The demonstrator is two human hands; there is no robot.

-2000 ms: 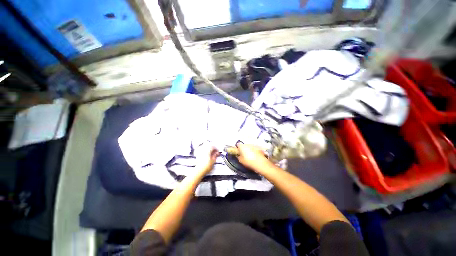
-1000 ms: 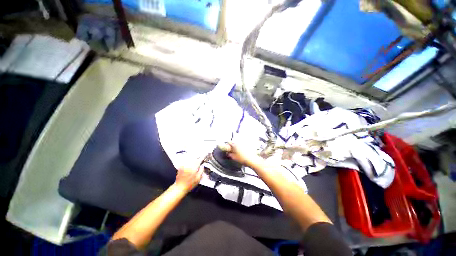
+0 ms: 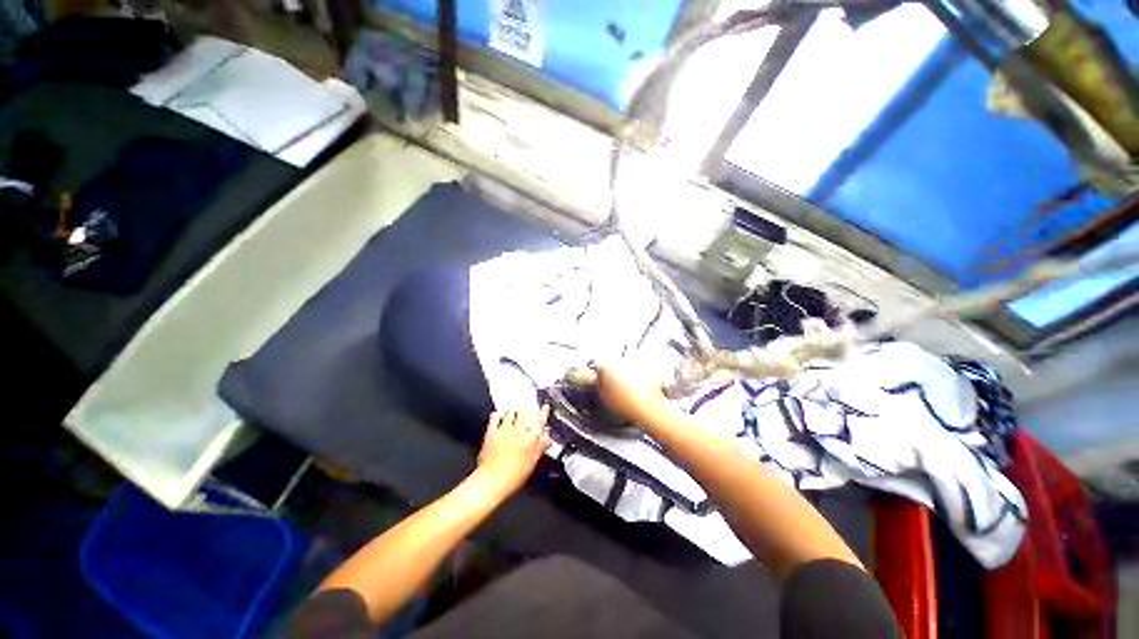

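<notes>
A white garment with dark stripes (image 3: 531,300) lies over the dark rounded pressing board (image 3: 425,343), its lower edge hanging over the board's near side. My right hand (image 3: 621,393) grips the handle of a small dark steam iron (image 3: 577,402), which rests on the garment and is partly hidden by the hand. My left hand (image 3: 513,446) lies on the garment's near left edge, just left of the iron. Its fingers touch the cloth; whether they pinch it cannot be told.
A pale hose (image 3: 681,306) hangs down to a knotted bulge by my right wrist. A white-and-black garment pile (image 3: 837,418) lies right, beside red baskets (image 3: 902,562). A pale trough-like ledge (image 3: 269,293) runs left, with a blue bin (image 3: 187,568) below. White cloth (image 3: 250,100) lies far left.
The view has turned, so the table appears tilted and more of the left side shows. The iron stays on the garment in my right hand. My left hand has moved from near the iron's tip to the garment's near edge.
</notes>
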